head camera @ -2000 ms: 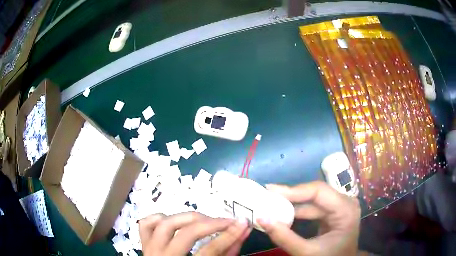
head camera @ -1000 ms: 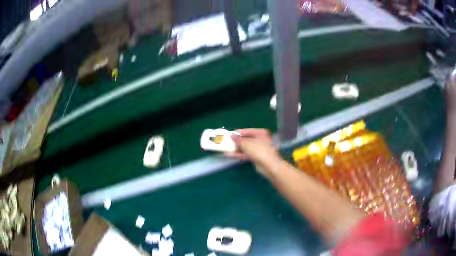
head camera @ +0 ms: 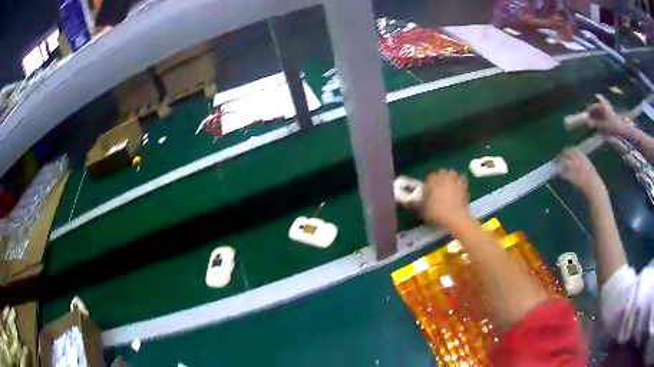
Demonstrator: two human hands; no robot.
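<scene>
My right hand (head camera: 446, 198), at the end of a red sleeve, reaches over the bench rail, right of the grey upright. Its fingers are on the right end of a cream-white housing (head camera: 408, 191) and appear to grip it; the fingertips are blurred. Another housing (head camera: 313, 232) lies on the green belt left of the upright, with a short red wire at its top edge. More housings lie farther left (head camera: 220, 267) and to the right (head camera: 488, 166). My left hand is not in view.
A grey upright (head camera: 366, 136) rises from the pale rail (head camera: 287, 283). An orange sheet of wired parts (head camera: 423, 287) lies under my right forearm. Another person's hands (head camera: 584, 172) work at the right. A housing (head camera: 571, 273) lies near them. A carton of white pieces (head camera: 68, 348) stands lower left.
The view has tilted up and turned. My right hand has let go of the housing now lying left of the upright and moved right to another one. The neighbour's hands have come into view.
</scene>
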